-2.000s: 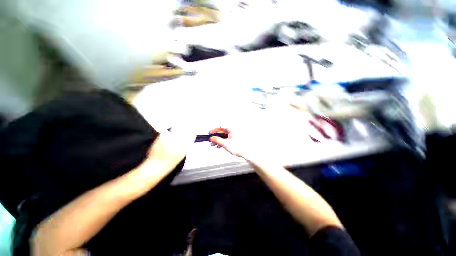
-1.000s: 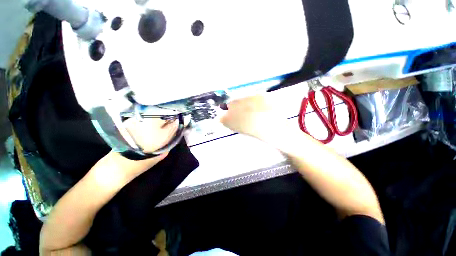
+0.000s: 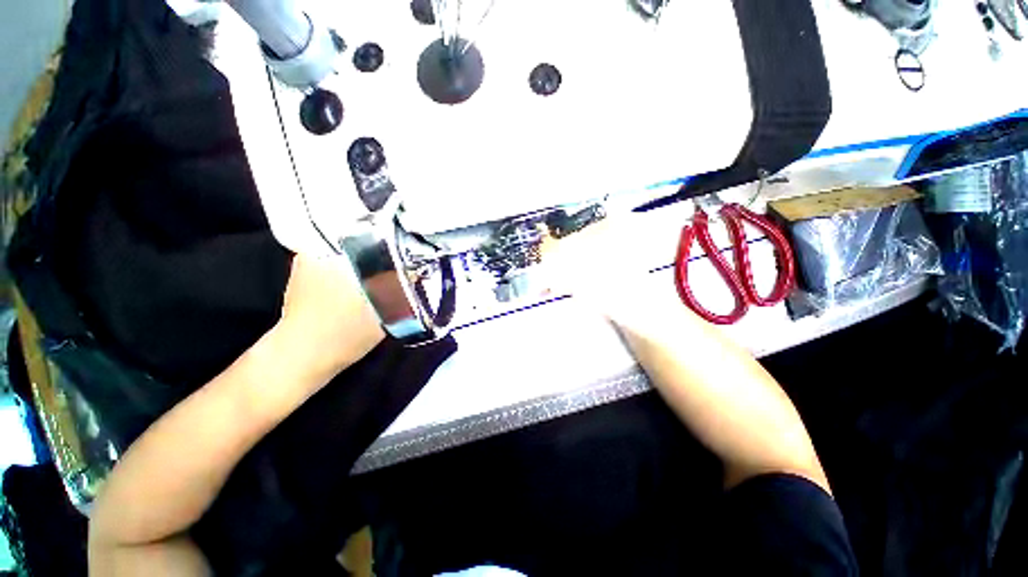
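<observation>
The white sewing machine head (image 3: 609, 113) crosses the top of the view. Its needle area (image 3: 519, 250) shows small shiny metal parts under the head. A shiny curved guard (image 3: 384, 280) stands at its left end. My left hand (image 3: 327, 302) is behind and left of the guard, its fingers hidden. My right hand (image 3: 586, 265) is just right of the needle area, washed out by glare, its fingertips unclear. A black garment (image 3: 169, 259) is heaped left of the head and runs under my left forearm, with an edge on the table (image 3: 530, 400).
Red-handled scissors (image 3: 735, 271) lie right of my right hand, blades hidden under the head. A plastic-wrapped packet (image 3: 859, 250) and a clear wrapped bundle (image 3: 983, 242) are farther right. A wide black band (image 3: 789, 96) crosses the machine arm. The table's grey front edge runs below my hands.
The view has shifted, so the machine head and guard sit farther right in the picture. My left hand is now more hidden by the guard. The scissors and packet look unmoved on the table.
</observation>
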